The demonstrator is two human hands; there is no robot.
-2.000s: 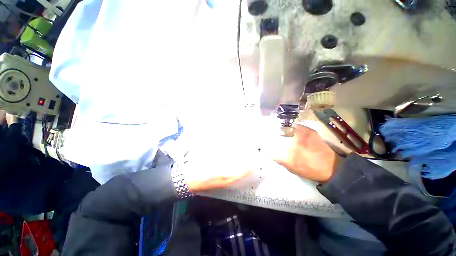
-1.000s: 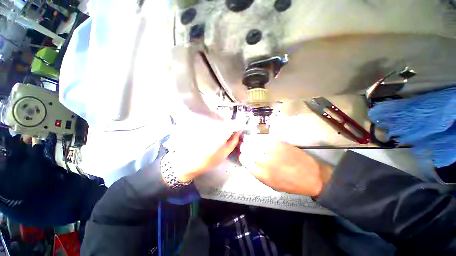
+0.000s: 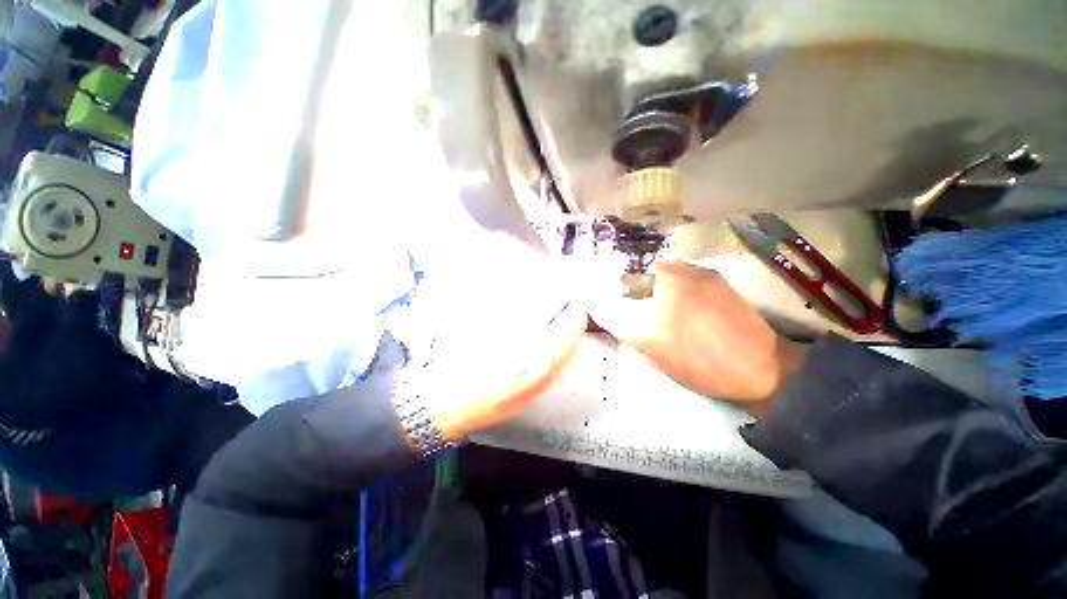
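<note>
The pale, overexposed garment (image 3: 281, 234) lies heaped left of the needle area. My left hand (image 3: 503, 374), with a metal watch at the wrist, lies at the garment's near edge, its fingertips meeting those of my right hand. My right hand (image 3: 714, 339) is just in front of the presser foot area (image 3: 638, 252), fingers bent together. A small dark spot shows between the fingertips. Glare washes out the fingers, so what they pinch cannot be told. The cream machine head (image 3: 819, 129) stands above with its ridged knob (image 3: 652, 192).
Red-handled snips (image 3: 825, 281) lie right of the needle, with dark scissor handles beside them. A fringed blue bundle (image 3: 995, 298) is at far right. A ruler strip (image 3: 655, 459) runs along the front table edge. Another worker's machine (image 3: 76, 222) and a dark sleeve are at left.
From two seconds ago, my hands have come together at the fingertips, left of the presser foot. A small dark piece seen between them one second ago is now mostly hidden. The view has shifted.
</note>
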